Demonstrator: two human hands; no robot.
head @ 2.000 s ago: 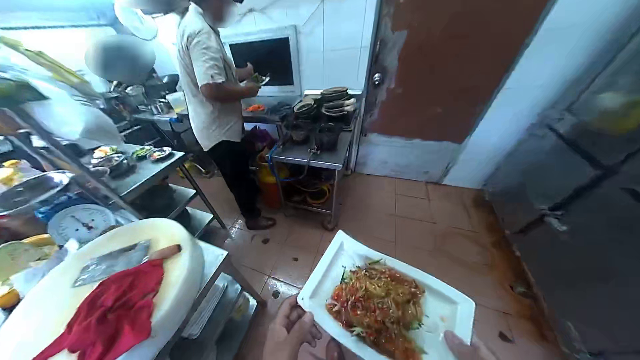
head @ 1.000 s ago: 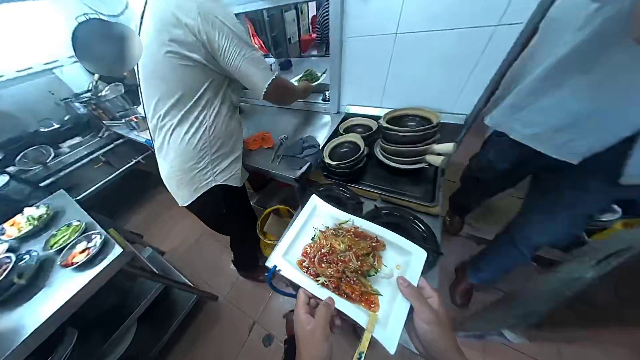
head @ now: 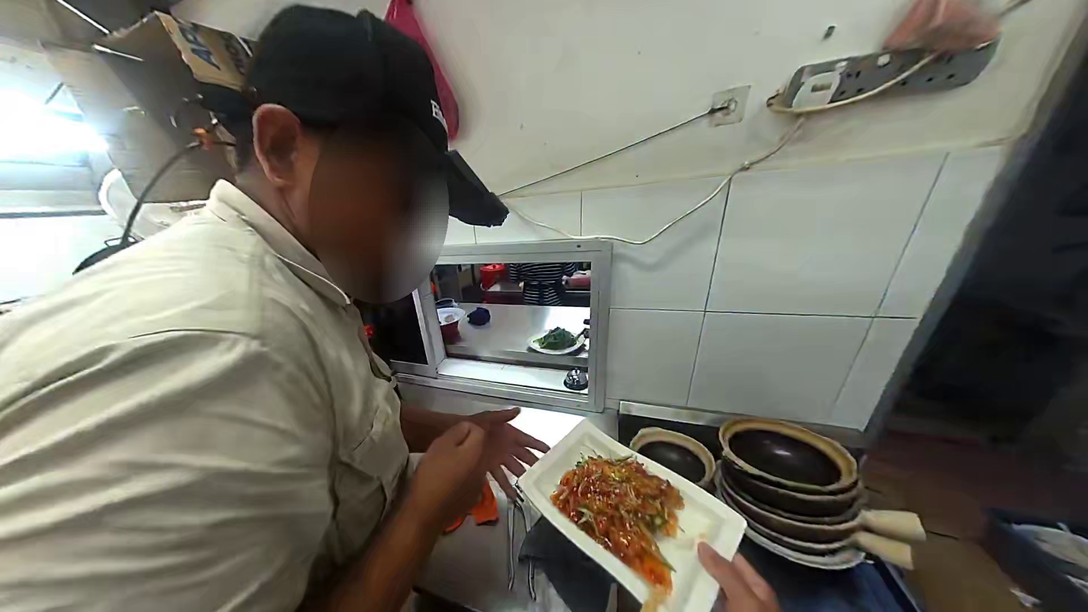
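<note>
A white rectangular plate (head: pixel 705 578) bears a heap of shredded food in red sauce (head: pixel 620 510), with green strips in it. My right hand (head: pixel 739 582) grips the plate by its lower right edge, thumb on top of the rim. My left hand is not seen. To the plate's left are a co-worker's two hands (head: pixel 459 467), which look empty, one nearly at the rim. Right behind the plate stand a dark clay pot with a pale rim (head: pixel 676 455) and a stack of clay pots (head: pixel 786 459) with pale handles.
A co-worker in a light shirt (head: pixel 170 382) and black cap leans in from the left. A framed serving window (head: pixel 599 331) opens onto a steel counter, with a plate of greens (head: pixel 557 342) and a counter bell (head: pixel 575 379). Tongs (head: pixel 512 544) and a dark cloth (head: pixel 561 552) lie below.
The view has moved close to the serving window. The co-worker, seen from behind before, now leans beside the plate. My left hand, on the plate earlier, is out of view.
</note>
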